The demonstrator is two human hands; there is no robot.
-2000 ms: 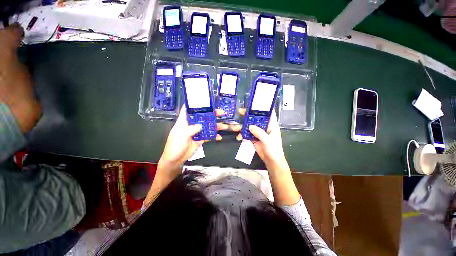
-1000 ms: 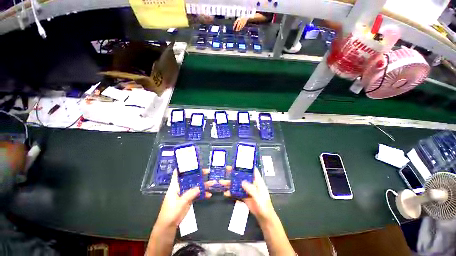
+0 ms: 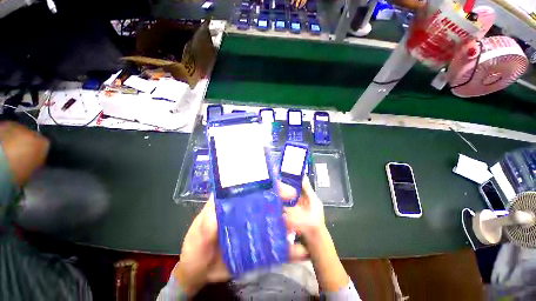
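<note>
My left hand [image 3: 200, 244] holds a blue keypad phone [image 3: 250, 229] raised close to the camera, its screen glowing white and its keys blurred. My right hand [image 3: 308, 214] holds a second blue keypad phone [image 3: 293, 164], lower and smaller in view, also with a white screen; its lower part is partly covered by my thumb. Behind them the clear blister tray [image 3: 341, 197] holds several blue phones, partly hidden by the raised phone. A phone back [image 3: 201, 170] lies in the front left pocket, and a white slip [image 3: 322, 175] lies in a front right pocket.
A white-edged smartphone [image 3: 404, 189] lies right of the tray. A small white fan [image 3: 491, 226], a white card [image 3: 472, 169] and stacked trays stand far right. A pink fan [image 3: 488, 66] hangs on the post. Papers and a carton [image 3: 197, 56] are at left, beside another person's blurred arm [image 3: 22, 154].
The left phone has come up much closer to the camera. The right phone has shifted slightly right and up. The two slips near my wrists no longer show.
</note>
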